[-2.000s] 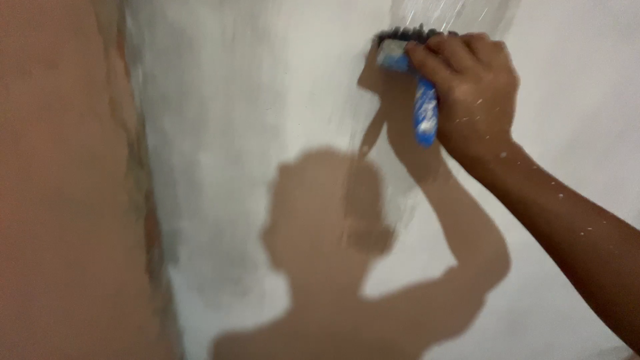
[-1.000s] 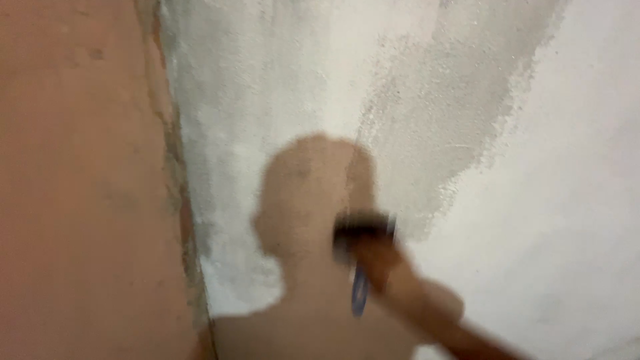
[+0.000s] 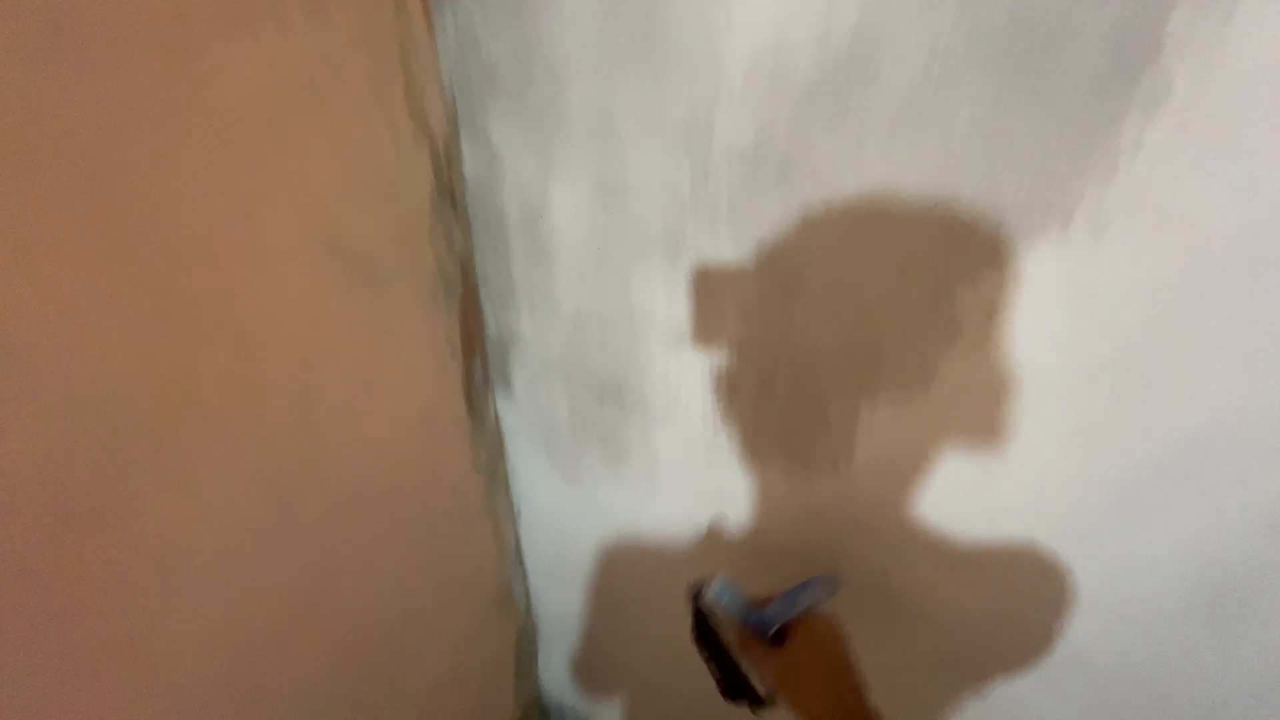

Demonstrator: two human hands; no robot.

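At the bottom of the head view, right of centre, my right hand (image 3: 808,660) is closed around a paintbrush (image 3: 745,625) with a blue handle and dark bristles. Its bristles point to the left and down, and its handle slants up to the right. Hand and brush are blurred, and whether the bristles touch the wall cannot be told. Behind them is a white and greyish painted wall (image 3: 1150,400), with the shadow of a head and shoulders across it. My left hand is out of the picture.
A reddish-brown wall surface (image 3: 230,350) fills the left side. A rough, uneven edge (image 3: 475,350) runs from top to bottom between it and the white wall. Grey patches (image 3: 900,110) show in the upper part of the white wall.
My right hand has come down from high on the wall with the brush, whose bristles have turned from upward to the left. The view has shifted.
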